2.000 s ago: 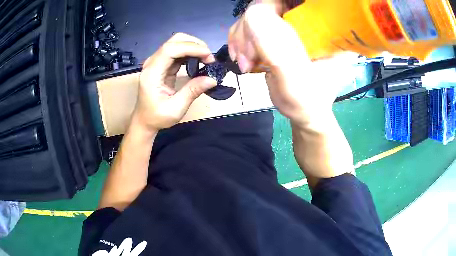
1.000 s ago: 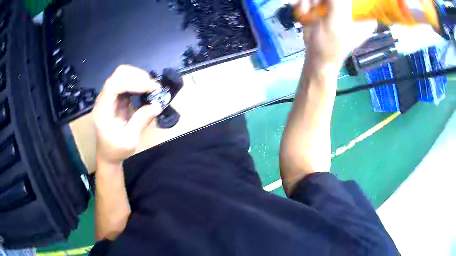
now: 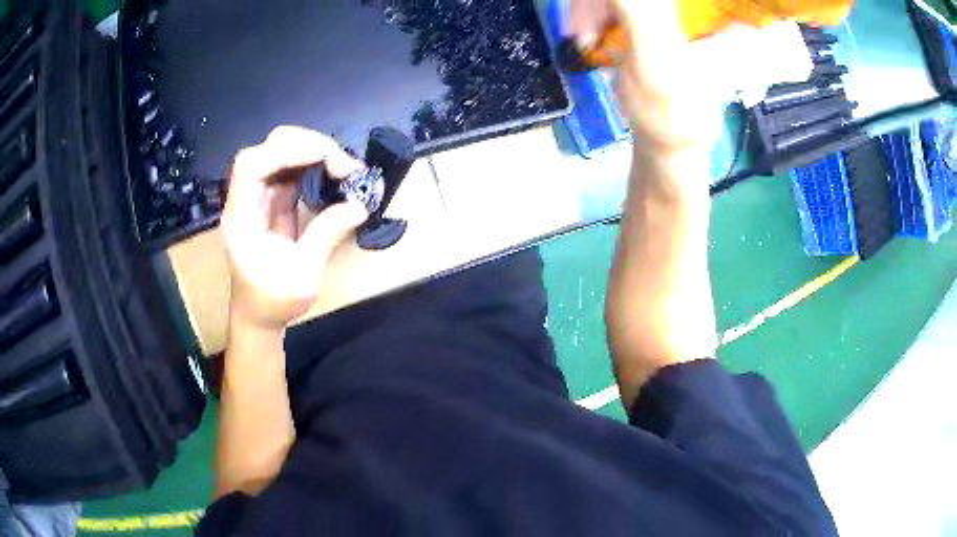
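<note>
My left hand (image 3: 283, 220) pinches a black tubular product (image 3: 388, 157) by its round end, above the tan cardboard pad. The end faces up, with black curved lobes around a shiny hub. My right hand (image 3: 656, 89) is at the top right, partly cut off by the upper edge and blurred. It holds the orange electric screwdriver (image 3: 724, 15), whose dark tip end points left over the blue bin (image 3: 596, 113). The screw holder area is largely hidden by the hand and the driver.
The black parts tray (image 3: 283, 63) lies behind the cardboard pad (image 3: 472, 194), with small black parts at both sides. Stacked black foam trays (image 3: 94, 273) stand at the left. A black rack of tubes (image 3: 803, 121), blue corrugated holders (image 3: 824, 205) and a black cable are at the right.
My right hand has moved the screwdriver from beside the product to the upper right, over the blue bin. My left hand and the product now appear farther left; the view has also shifted.
</note>
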